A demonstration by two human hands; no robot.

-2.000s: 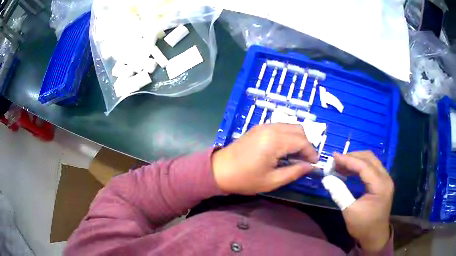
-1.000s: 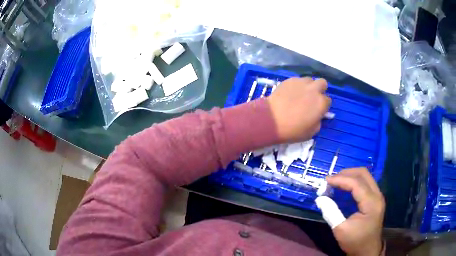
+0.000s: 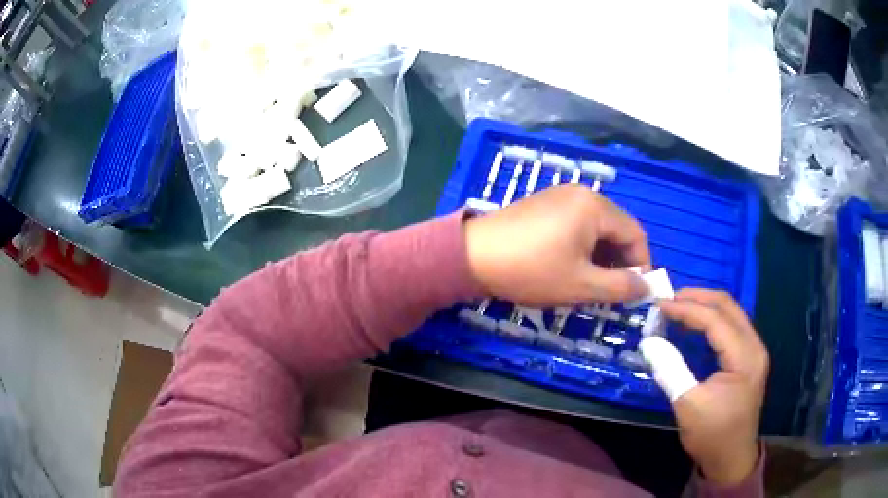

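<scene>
The blue ribbed work tray (image 3: 696, 229) holds rows of thin white rods with thicker ends (image 3: 560, 160). My left hand (image 3: 560, 248) is over the tray, its thumb and fingers closed on a small white fitting (image 3: 657, 285). My right hand (image 3: 721, 360) is at the tray's near right, with a white wrap (image 3: 668, 367) on its thumb. Its fingertips pinch a small whitish part (image 3: 652, 321) right beside the fitting; whether the two parts touch is hard to tell. My left hand and sleeve hide the middle of the tray.
An open clear bag of white blocks (image 3: 351, 151) lies left of the tray, with stacked blue trays (image 3: 131, 146) beyond. A white sheet (image 3: 623, 73) lies behind. A bag of small parts (image 3: 823, 165), a dark phone (image 3: 828, 47) and another blue tray (image 3: 862, 340) are at right.
My left hand has come back from the tray's far part to my right hand, now with a white fitting in its fingers. My right hand has risen slightly, still pinching its part.
</scene>
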